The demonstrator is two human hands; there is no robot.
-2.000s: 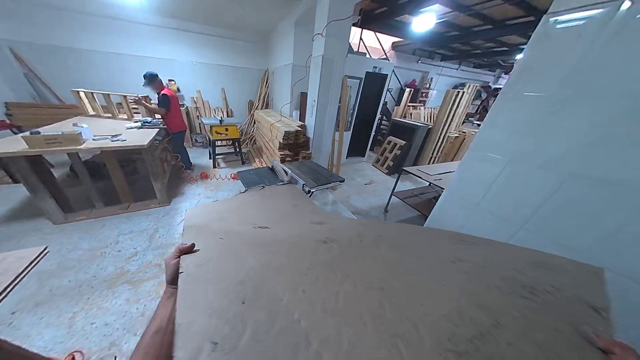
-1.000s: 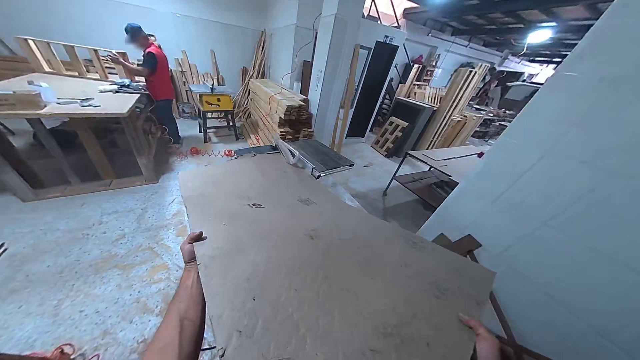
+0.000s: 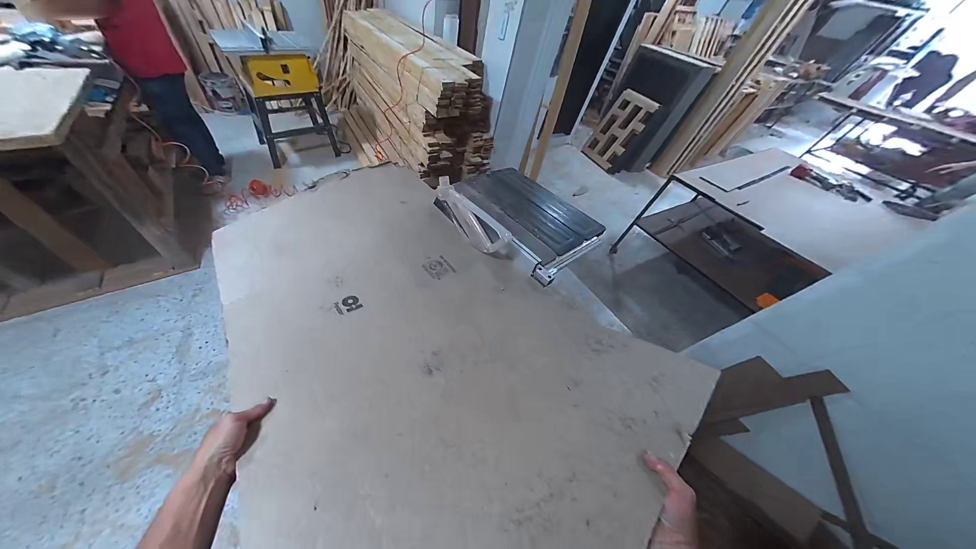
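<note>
A large flat cardboard sheet with printed marks and dark smudges spreads across the middle of the head view. At its left edge, my left hand grips it, the thumb on top and the fingers hidden beneath. My right hand holds the right edge low in the view, again with the thumb on the upper face. The sheet's far part overlaps a table saw with a dark ribbed top and a clear plastic blade guard.
A wooden workbench and a person in a red top are at left. Beyond are a yellow table saw and stacked lumber. A low metal-framed table stands right; cardboard scraps lean by the wall.
The view has tilted down and come nearer the saw. Both hands have kept hold of the cardboard sheet, and more of the right hand shows than two seconds ago.
</note>
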